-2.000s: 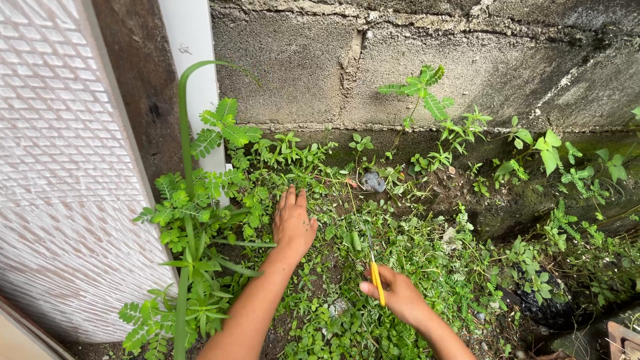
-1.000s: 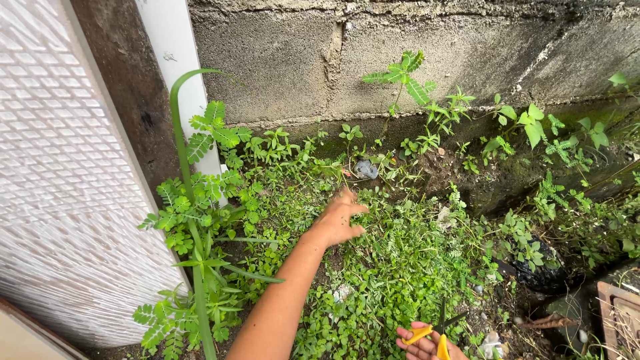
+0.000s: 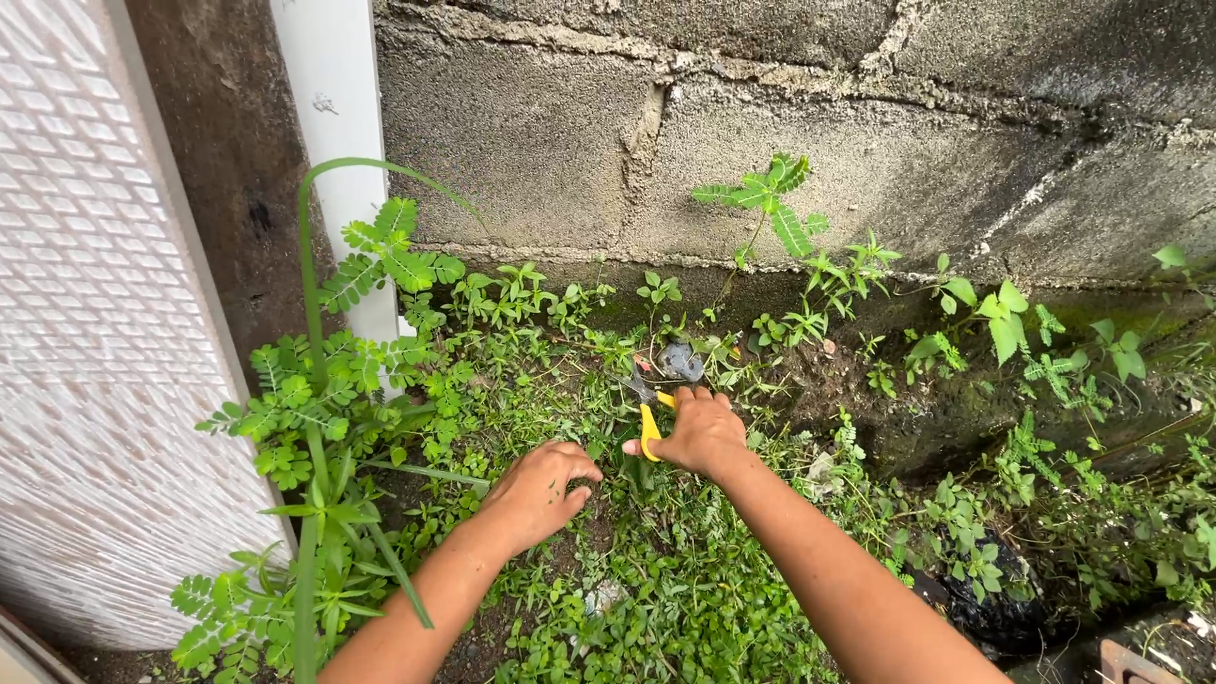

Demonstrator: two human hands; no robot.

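My right hand (image 3: 701, 432) grips the yellow handles of a pair of scissors (image 3: 650, 418), whose dark blades are parted and point toward the wall, among low weeds. Just beyond its fingertips lies a grey stone-like lump (image 3: 680, 361). To the left, my left hand (image 3: 546, 484) hovers low over the weeds (image 3: 665, 570) with its fingers curled; bits of green leaf stick to its back. Whether anything is between those fingers cannot be seen. A leafy plant (image 3: 323, 475) with a long bent grass blade stands beside my left forearm.
A concrete block wall (image 3: 522, 142) runs across the back, with a small feathery-leaved plant (image 3: 760, 195) before it. At the left stand a patterned white panel (image 3: 104, 332), a brown board (image 3: 228, 171) and a white post (image 3: 342, 114). Black plastic (image 3: 997, 579) lies at lower right.
The right hand has come from the lower edge up to near the grey lump, carrying the scissors. My left hand, stretched near the lump one second ago, has drawn back and to the left.
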